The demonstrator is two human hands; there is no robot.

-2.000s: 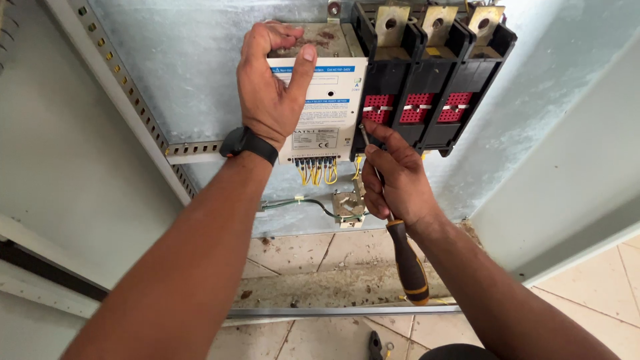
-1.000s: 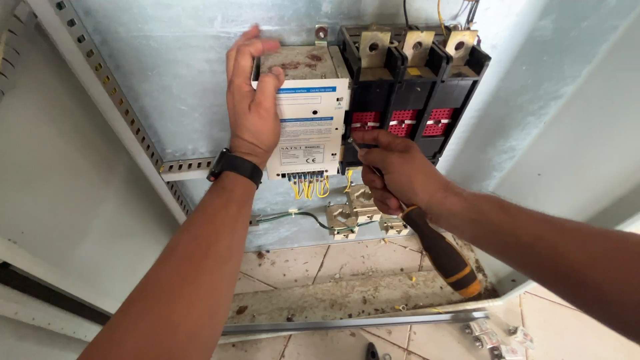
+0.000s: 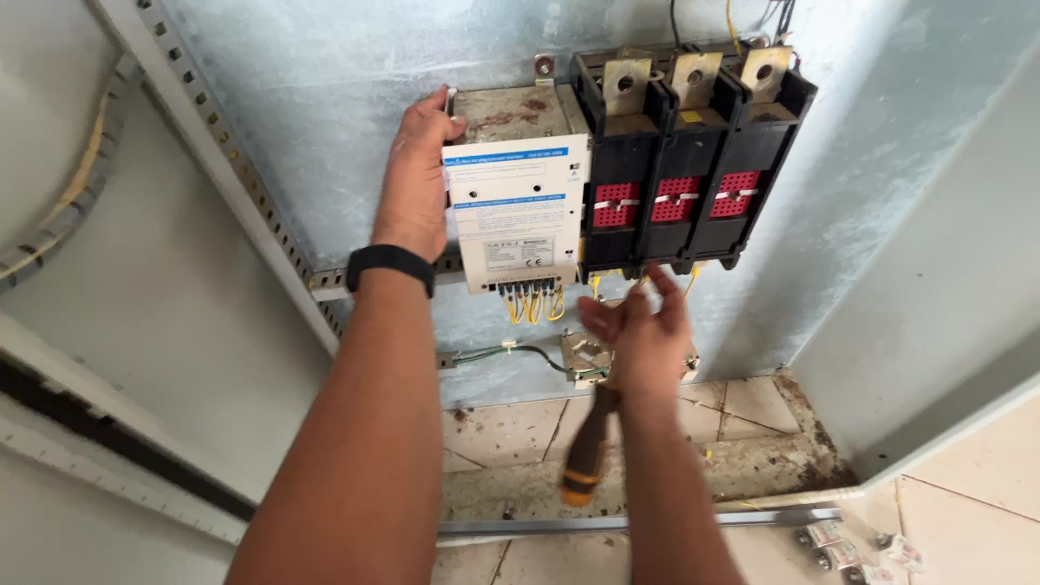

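My left hand point(image 3: 418, 175) grips the left side of a transfer switch's cream control unit point(image 3: 520, 215), its thumb at the top edge. Joined to that unit's right side is a black three-pole switch body point(image 3: 691, 154) with red perforated panels and bare metal terminals on top. My right hand point(image 3: 642, 329) is under the switch body, fingers raised towards its lower edge, and holds a screwdriver point(image 3: 589, 455) whose brown and orange handle hangs down below the palm. The screwdriver's tip is hidden. Yellow wires point(image 3: 532, 305) loop from the terminal strip under the control unit.
Current transformers point(image 3: 587, 357) sit low on the metal back panel, partly behind my right hand. A slotted upright rail point(image 3: 231, 162) stands at left, with a sleeved cable bundle beyond it. The enclosure's front sill point(image 3: 528, 526) crosses below. Small clear-and-white parts point(image 3: 837, 555) lie on the tiles.
My right hand has moved from the seam beside the control unit to below the switch body, with the screwdriver still in it. My left hand has shifted down along the unit's left side.
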